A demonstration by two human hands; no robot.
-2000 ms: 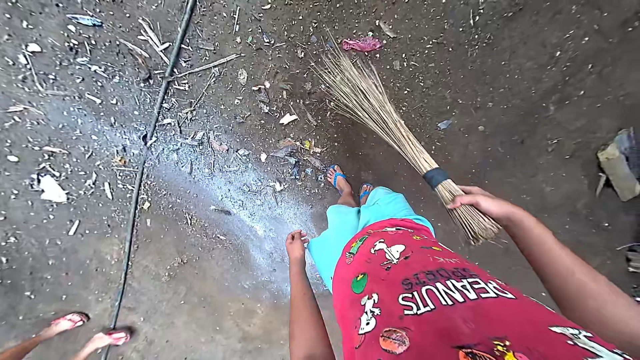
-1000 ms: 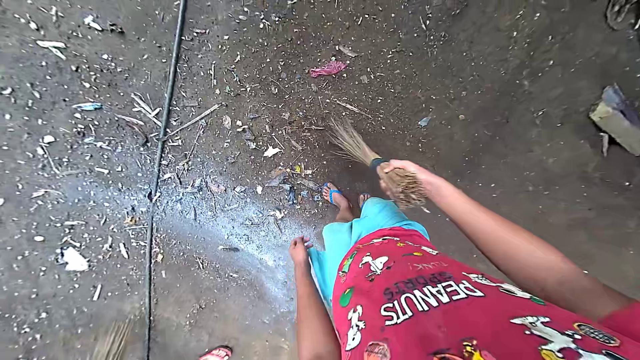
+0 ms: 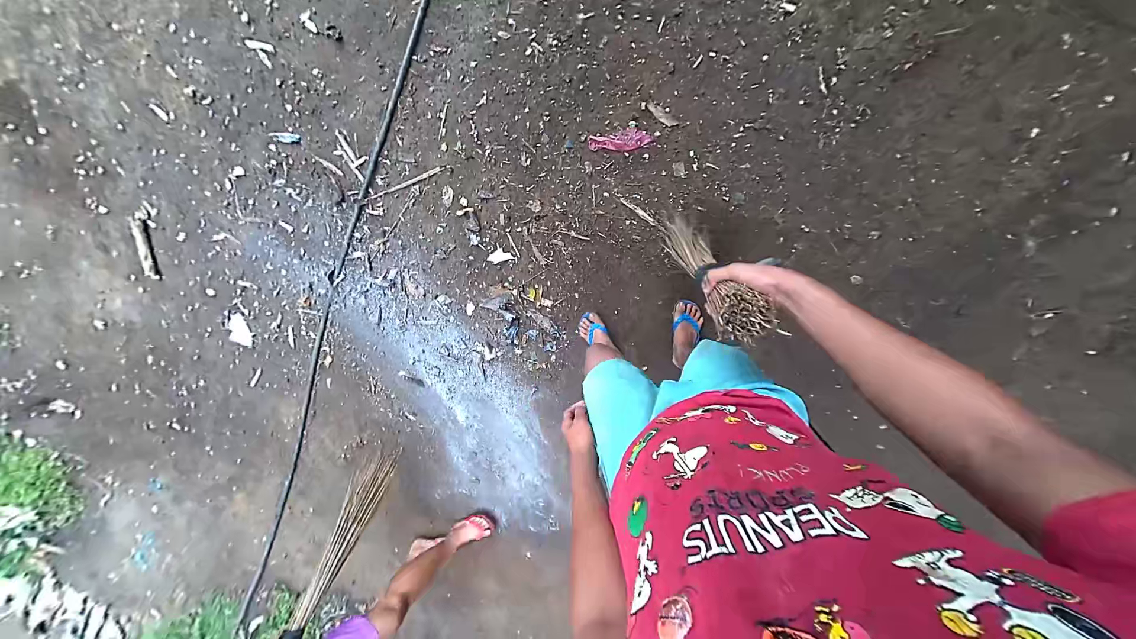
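My right hand [image 3: 741,282] grips a stick broom [image 3: 745,312] around its dark band, the cut ends of the sticks towards me and the thin tips reaching down to the dirt ground. My left hand [image 3: 579,426] hangs beside my turquoise shorts and holds nothing that I can see; its fingers look loosely curled. A pile of litter, leaves and twigs [image 3: 519,315] lies just in front of my feet, which wear blue flip-flops. A pink plastic scrap [image 3: 621,140] lies farther out, beyond the broom's tips.
A black cable or hose [image 3: 330,302] runs over the ground on the left, across a streak of pale powder [image 3: 444,382]. Another person's leg in a red sandal [image 3: 475,525] and a second stick broom [image 3: 351,524] are at the lower left. Grass [image 3: 37,484] grows at the left edge.
My right hand has swung the broom forward and down from my right side, and it now points at the ground ahead. The other person's leg and broom show more at the lower left.
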